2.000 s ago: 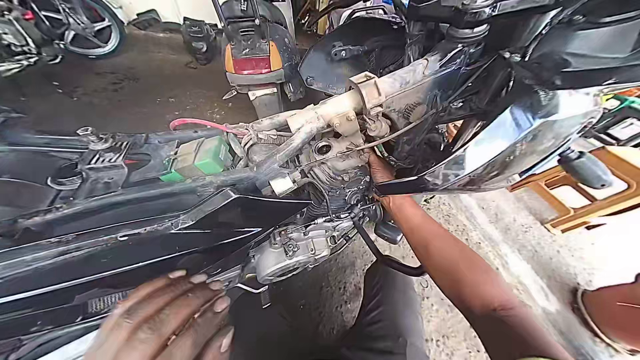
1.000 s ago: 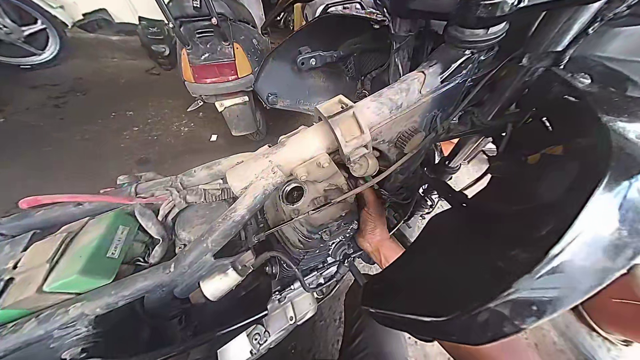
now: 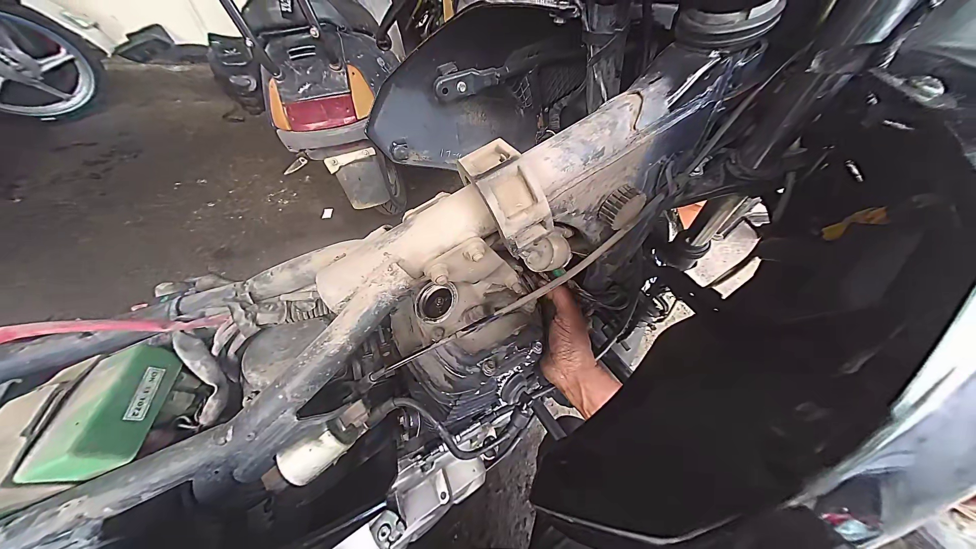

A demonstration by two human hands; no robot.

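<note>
My right hand (image 3: 568,343) reaches up beside the dusty motorcycle engine (image 3: 465,358), just below the frame tube (image 3: 450,221) and its bracket. Its fingers go in behind a cable (image 3: 518,305) and out of sight, so what they touch or hold is hidden. A small green bit shows just above the fingers. Part of the forearm is covered by a large black body panel (image 3: 717,396). On the engine, left of the hand, is a round opening (image 3: 436,302). My left hand is out of view.
A green box-like part (image 3: 99,419) and a pink-red hose (image 3: 107,328) lie at the left of the frame. Behind stand a scooter with a red tail light (image 3: 320,113), a dark panel (image 3: 457,99) and a wheel (image 3: 46,69). A white connector-like part (image 3: 309,457) hangs near the lower tube.
My left hand, seen at the lower left two seconds ago, has gone out of view. My right hand stays by the engine. The view has moved closer, and the black panel now covers much of the right side.
</note>
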